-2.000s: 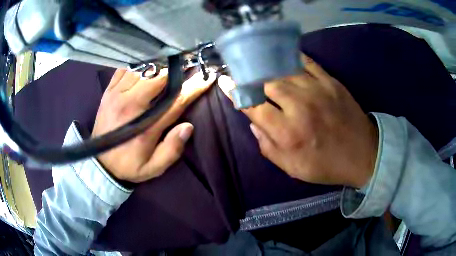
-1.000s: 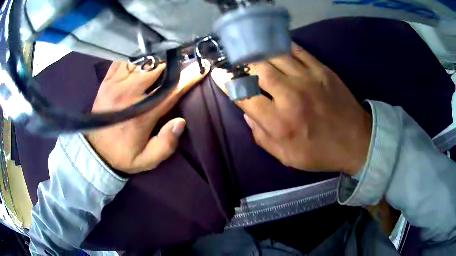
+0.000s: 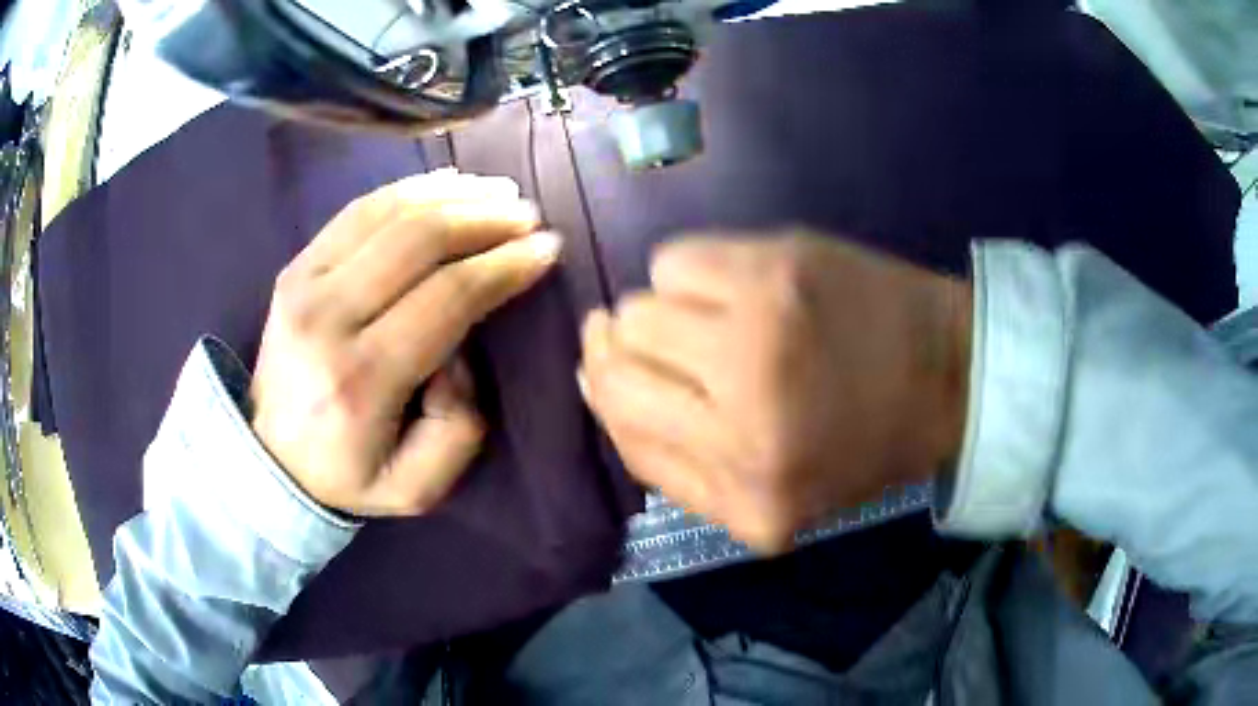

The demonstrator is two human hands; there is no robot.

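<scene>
Dark purple cloth (image 3: 152,317) lies across the table, with seam lines running from the machine toward me. My left hand (image 3: 393,345) is on the cloth left of the seam, fingers bent and fingertips beside the raised fold; whether it pinches cloth is hidden. My right hand (image 3: 786,379) is blurred, its fingers curled closed at the fold's right side, with a bit of cloth seemingly between the fingertips. The presser foot area (image 3: 555,99) sits on the seam's far end, away from both hands.
The machine head's grey knob (image 3: 657,134) and dark lower parts (image 3: 331,69) hang over the cloth at the top. A ruled measuring tape (image 3: 690,545) runs along the table's front edge. Yellowish wrapped material (image 3: 55,510) is at the left.
Both hands have drawn back from the needle area toward me. My right hand's fingers have curled closed. The machine head shows higher in view, uncovering more seam and cloth.
</scene>
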